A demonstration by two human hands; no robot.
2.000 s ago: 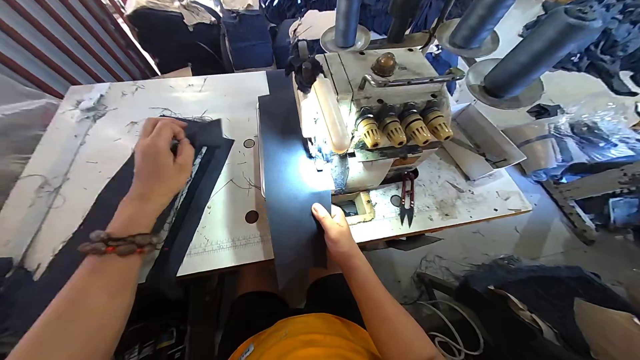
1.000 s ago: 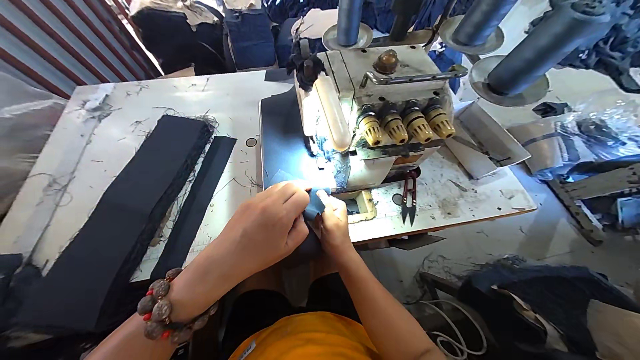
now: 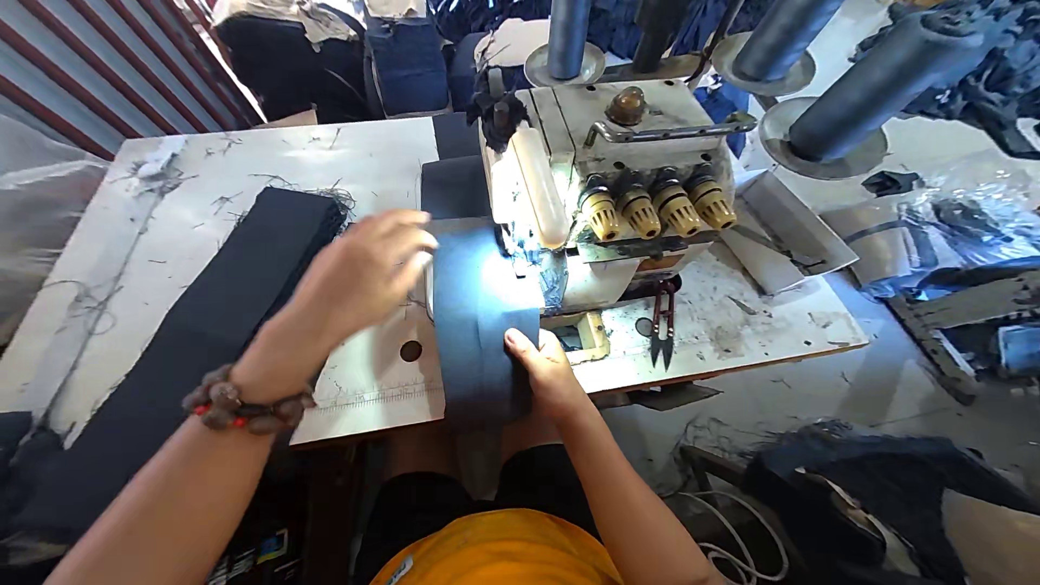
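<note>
A dark fabric panel (image 3: 479, 325) lies under the lit needle area of an overlock sewing machine (image 3: 642, 130) and hangs over the table's front edge. My right hand (image 3: 548, 370) pinches its right edge, thumb on top. My left hand (image 3: 366, 264), slightly blurred, is raised just left of that panel with its fingers apart and nothing seen in them. Beneath my left forearm a stack of dark fabric strips (image 3: 236, 276) runs along the table. Behind the needle area lies more dark fabric (image 3: 455, 187).
Red-handled thread snips (image 3: 663, 325) lie right of the machine, near a white open box (image 3: 792, 227). Thread cones (image 3: 877, 89) stand on holders at the upper right. Loose threads litter the white table (image 3: 374, 154). Dark fabric (image 3: 877, 487) is heaped at the lower right.
My left hand, beside my right hand at the panel's edge a second ago, has moved up and left. The narrow dark strip right of the stack no longer shows there.
</note>
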